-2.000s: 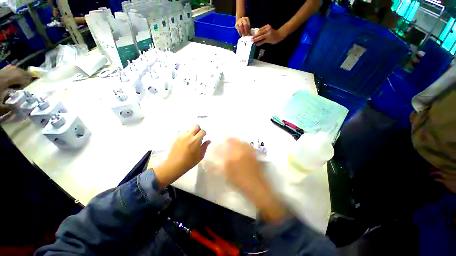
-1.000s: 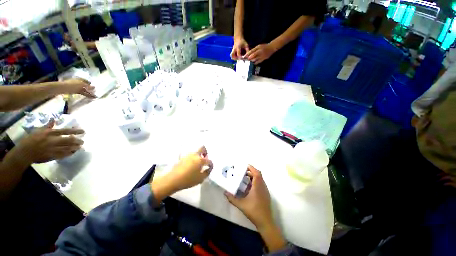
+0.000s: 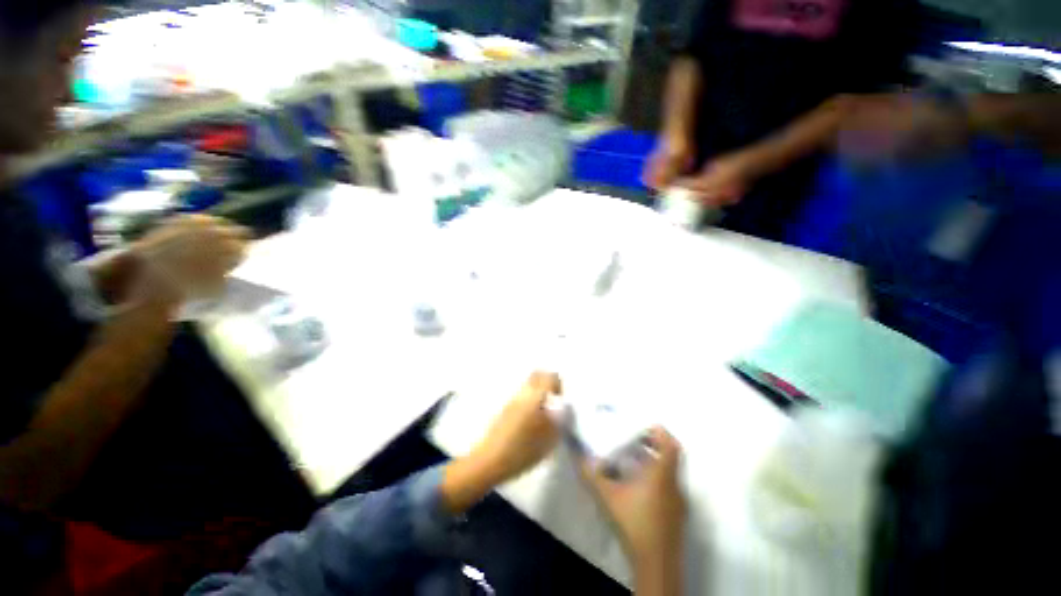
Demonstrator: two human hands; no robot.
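Observation:
The frame is blurred. My right hand [image 3: 643, 487] holds a white plug adapter [image 3: 607, 428] near the table's front edge, with its fingers on the right and lower sides. A dark recess shows beside the fingers. My left hand [image 3: 520, 428] is at the adapter's left side, with thumb and forefinger pinched on a small white piece [image 3: 555, 404] that I cannot make out clearly. Whether that piece touches the adapter is hidden by blur.
More adapters [image 3: 296, 331] stand at left on the white table [image 3: 337, 425]. Cartons [image 3: 460, 186] stand at the back. A teal pad [image 3: 844, 361], pens [image 3: 773, 384] and a translucent bottle [image 3: 814, 477] lie right. A person is at left, another across the table.
The view has swung left, so the table sits further right in the picture. My right hand has come to hold an adapter. The coworker's hands at left have moved off the adapters.

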